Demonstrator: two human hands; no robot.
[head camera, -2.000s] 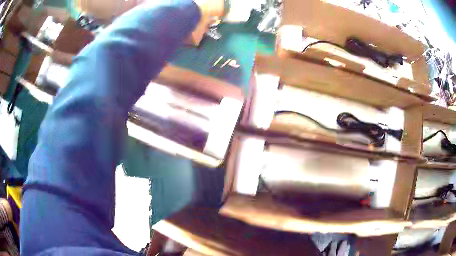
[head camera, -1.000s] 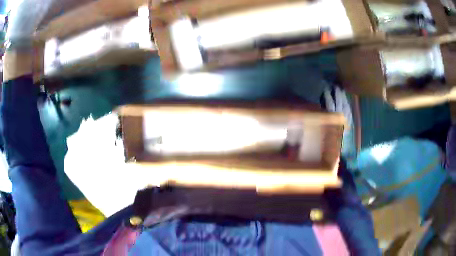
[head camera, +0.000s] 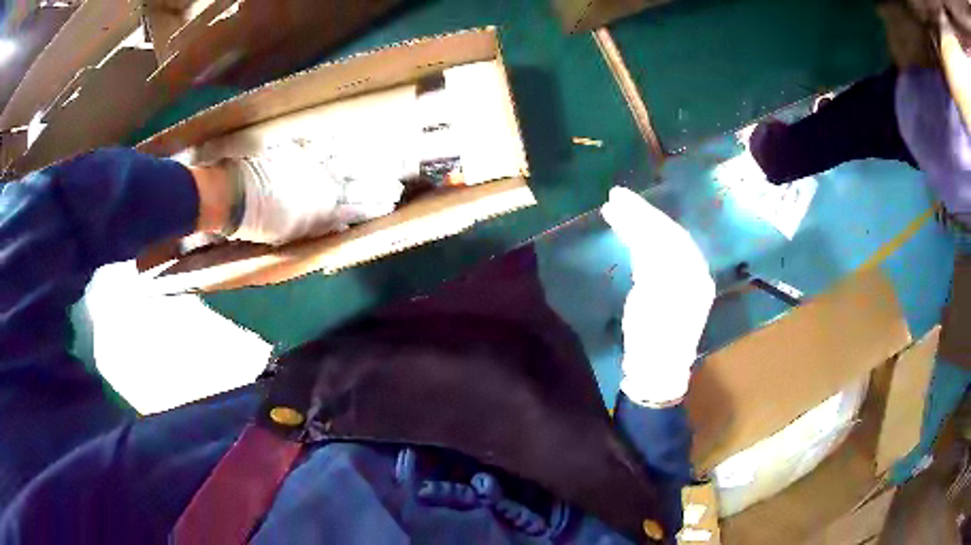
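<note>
An open long brown carton (head camera: 426, 227) lies tilted on the green bench at upper left. A whitish product (head camera: 373, 133) lies in it, with a white end block (head camera: 479, 117) at its right end and a small orange-red spot near that block. My left hand (head camera: 309, 197), in a white glove, is inside the carton on the product; its fingertips are unclear, so a grip cannot be told. My right hand (head camera: 665, 298), in a white glove, is empty, its fingers extended, right of the carton. White sheets (head camera: 176, 346) lie below the carton's left end.
Another person's dark-sleeved arm (head camera: 841, 133) reaches in from the right over a white item (head camera: 783, 208). A large brown carton (head camera: 799, 357) with a white wrapped item (head camera: 793, 447) stands at lower right. More cartons (head camera: 229, 48) are at upper left. A thin brown edge (head camera: 628, 91) crosses the green surface.
The view has shifted. My left hand, before hidden at the far left, now shows inside a carton. My right hand has come into view. The other person's arm shows at upper right.
</note>
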